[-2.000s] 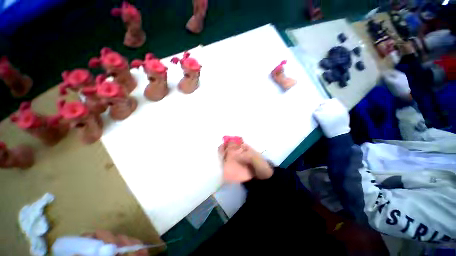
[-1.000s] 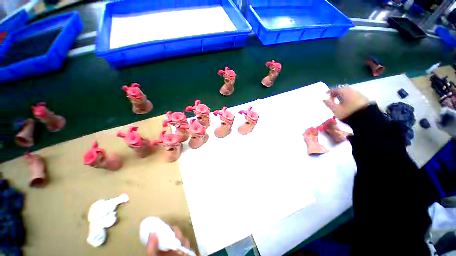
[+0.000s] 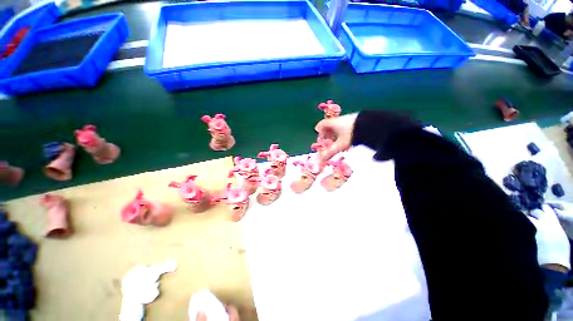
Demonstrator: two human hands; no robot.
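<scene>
My right hand (image 3: 338,135) reaches over the far edge of the white paper (image 3: 327,251), its fingers closed around a flesh-brown figurine body with a pink-red top (image 3: 322,146). The fingers hide part of that body. My left hand (image 3: 232,312) is cut off by the bottom edge and grips the white glue bottle (image 3: 208,306); its spout is out of the picture. Several pink-topped bodies (image 3: 269,188) stand grouped across the paper's left edge and the cardboard mat (image 3: 182,244). One body (image 3: 151,214) lies tilted on the mat.
The green conveyor belt (image 3: 270,116) carries more bodies (image 3: 218,133). Blue trays (image 3: 251,68) stand beyond it. A white crumpled rag (image 3: 143,288) lies on the mat. Navy parts lie at left (image 3: 16,269) and right (image 3: 528,182). A neighbour's gloved hand (image 3: 550,235) is at right.
My right hand has moved left across the paper and now holds a body. My sleeve now covers where two bodies lay on the right. The left hand and bottle sit lower in view.
</scene>
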